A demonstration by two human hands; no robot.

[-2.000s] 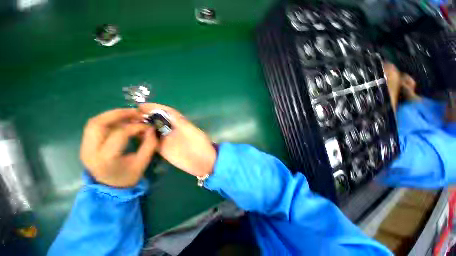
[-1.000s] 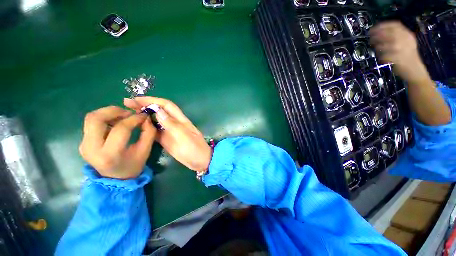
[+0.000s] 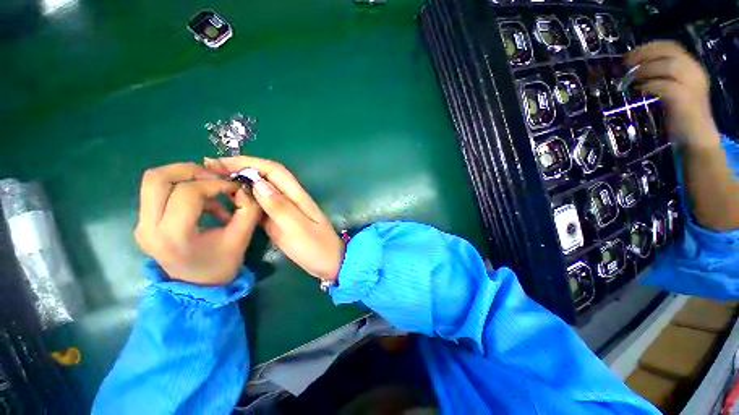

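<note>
My left hand (image 3: 194, 223) and my right hand (image 3: 296, 219) meet over the green mat, left of the picture's middle. Between their fingertips they hold a small watch housing (image 3: 245, 177), dark with a shiny rim. The fingers hide most of it. I cannot tell whether a metal piece is between the fingertips. A loose pile of small metal pieces (image 3: 232, 134) lies on the mat just beyond my fingers. A single watch housing (image 3: 210, 29) lies on the mat at the top left.
A stack of black blister trays (image 3: 506, 174) with housings and one white square piece (image 3: 568, 228) stands at the right. Another person's hand (image 3: 677, 89) is over it. A clear plastic bag (image 3: 36, 251) and a yellow-orange bit (image 3: 66, 357) lie at the left. Cartons (image 3: 689, 344) show bottom right.
The view has shifted slightly, and the housing at the top middle is now almost out of the picture. My hands stay together around the held housing. The other person's hand has moved over the tray.
</note>
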